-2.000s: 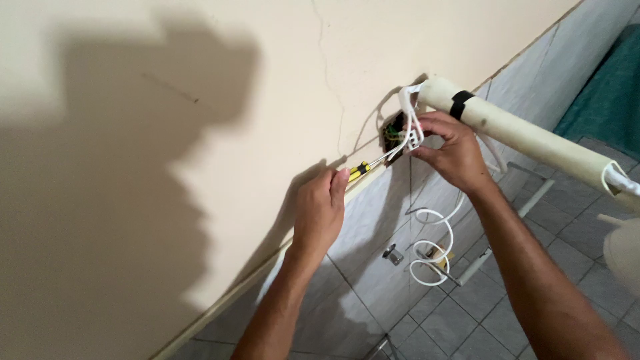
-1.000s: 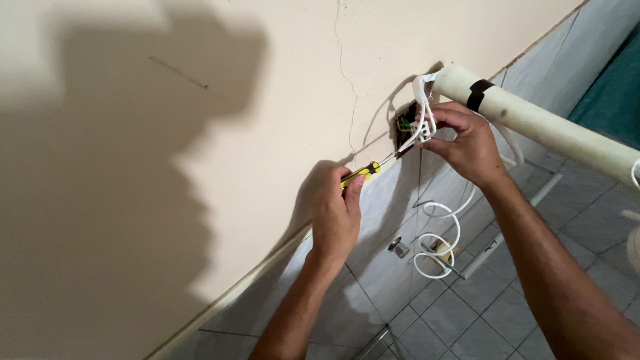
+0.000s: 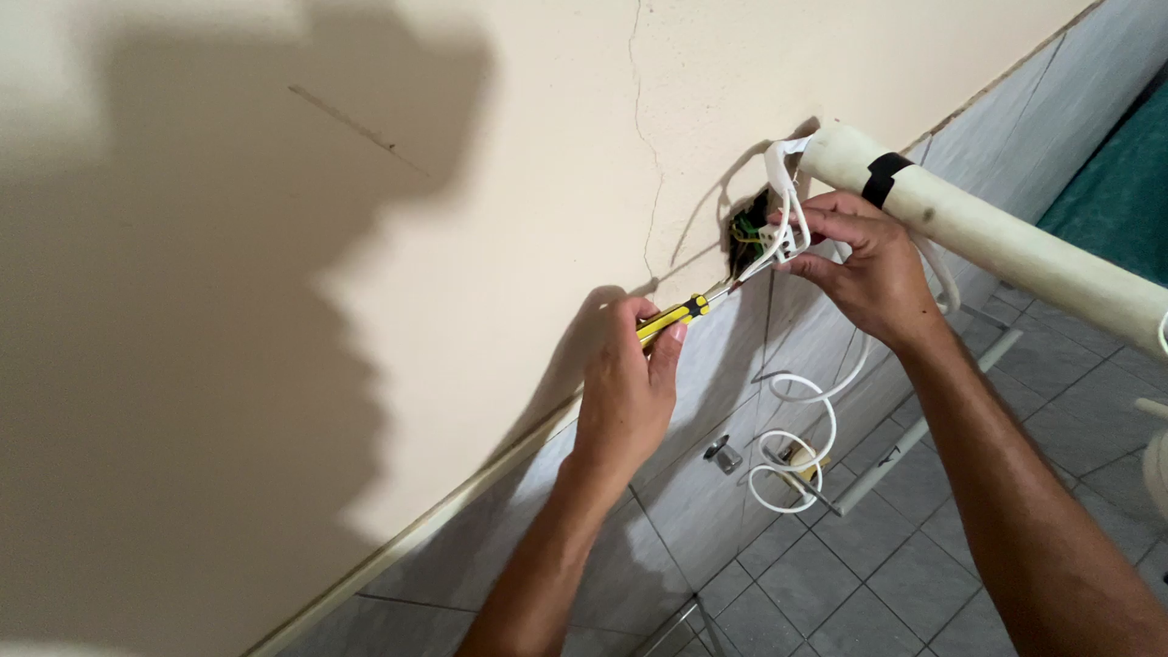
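My left hand (image 3: 639, 383) is closed around the yellow and black handle of a screwdriver (image 3: 673, 319). Its shaft points up and right, to a small white terminal block (image 3: 778, 243). Fingers and thumb of my right hand (image 3: 858, 265) pinch the block from the right. White wires (image 3: 792, 205) loop around it and run up to the end of a cream plastic pipe (image 3: 1004, 224) with black tape. Behind the block, a rough wall opening (image 3: 746, 239) shows green and yellow wires. Whether the screwdriver's tip sits in a screw is too small to tell.
A coiled white cable (image 3: 808, 394) hangs below my right hand, near a metal wall fitting (image 3: 723, 454). A towel bar (image 3: 881, 465) lies past it. Painted wall (image 3: 547, 137) with a thin crack meets grey tiles along a trim edge. Green cloth-like material (image 3: 1109, 201) is at the far right.
Both hands keep their places at the terminal block, and the screwdriver stays in my left hand. The view has shifted slightly.
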